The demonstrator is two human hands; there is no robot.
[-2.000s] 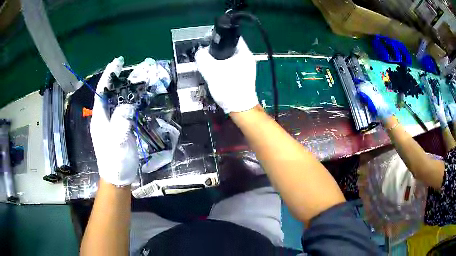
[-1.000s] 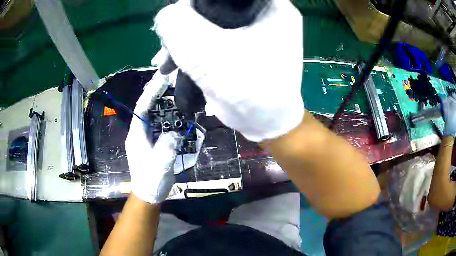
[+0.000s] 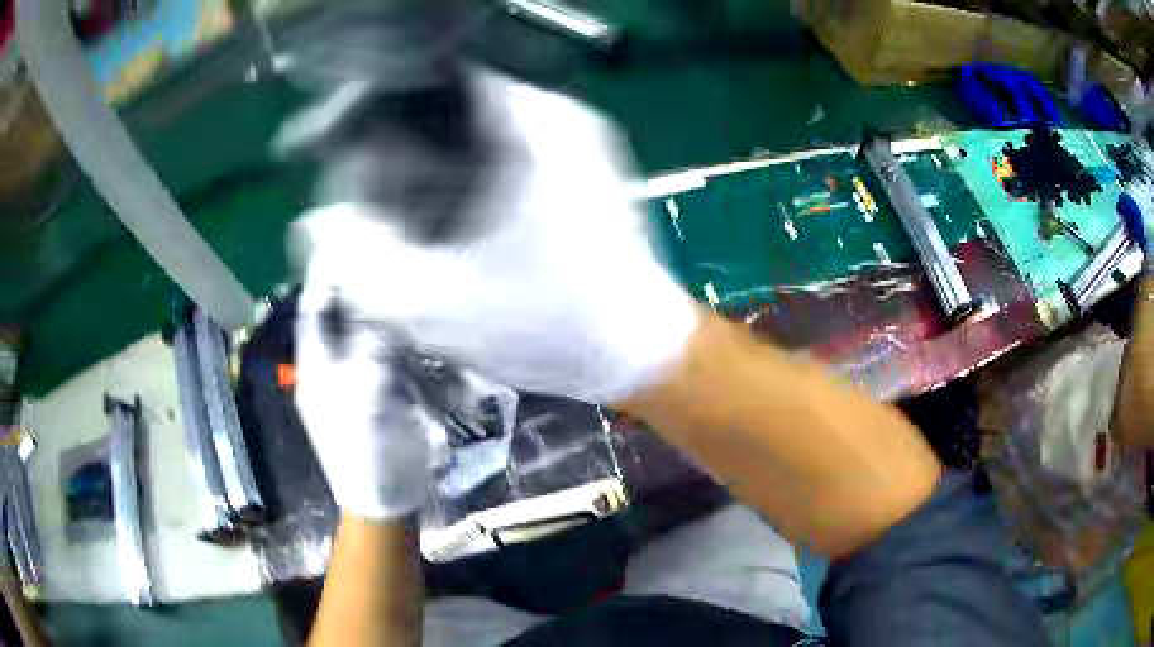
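Note:
My right hand (image 3: 544, 240), in a white glove, is blurred and closed around the black electric screwdriver (image 3: 424, 139), close to the camera. My left hand (image 3: 361, 430), also gloved in white, is lower left and holds a dark profile assembly (image 3: 437, 379) over the bench. My right hand and the screwdriver cover the upper part of my left hand and much of the piece. The screwdriver's tip is hidden, so I cannot tell whether it touches the piece.
Profiles lie on the pale board (image 3: 82, 556) at left. A pale strip (image 3: 532, 516) with a dark slot is at the bench edge. Another profile (image 3: 920, 228) lies at right, near black parts (image 3: 1048, 167) and blue rings (image 3: 1006, 96). A person's arm (image 3: 1136, 367) shows far right.
The view has shifted and turned. My right hand and the screwdriver have moved left and now overlap my left hand. The held piece is less visible.

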